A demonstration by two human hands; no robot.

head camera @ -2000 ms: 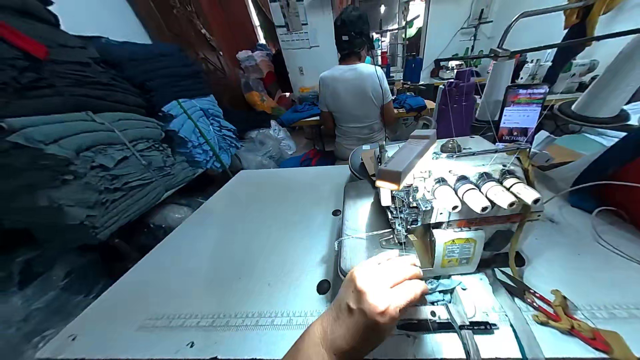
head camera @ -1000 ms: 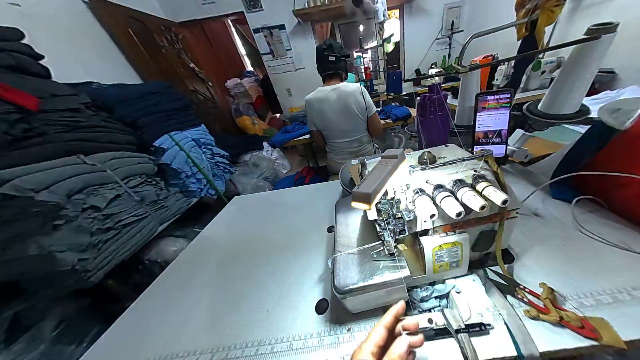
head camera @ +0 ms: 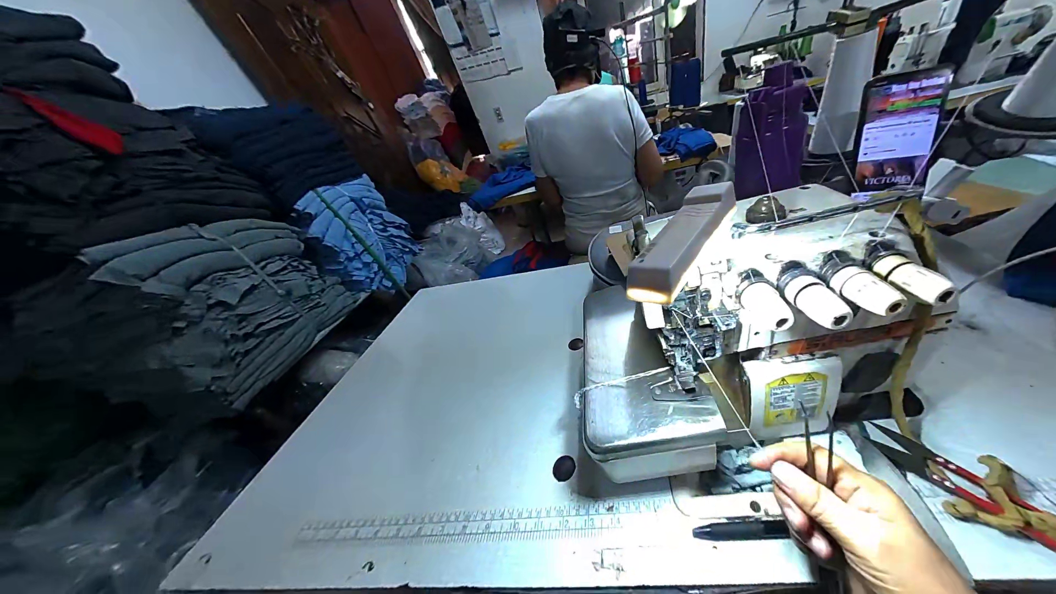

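Note:
My right hand (head camera: 858, 511) is at the lower right, in front of the overlock sewing machine (head camera: 660, 412). It holds metal tweezers (head camera: 809, 450), whose two prongs point up and stand apart. A thin white thread (head camera: 716, 381) slants down from the machine's needle area to the pinched thumb and forefinger. A short thread chain (head camera: 623, 381) trails left from the presser foot over the metal cloth plate. The lit lamp (head camera: 681, 247) hangs over the needle area. Beside my hand lie a black pen-like tool (head camera: 738, 530) and a crumpled blue-grey cloth (head camera: 738, 469). My left hand is out of view.
Red-handled scissors (head camera: 961, 483) lie on the right of the white table (head camera: 462, 396), which bears a printed ruler (head camera: 495, 521). A phone (head camera: 901, 132) stands behind the machine. Folded dark fabric (head camera: 190, 272) is piled at the left. Another person (head camera: 590, 148) sits ahead, back turned.
The tweezers, lying on the table a second ago, are now in my right hand. The hand seen near the needle area two seconds ago is no longer there. The view has shifted.

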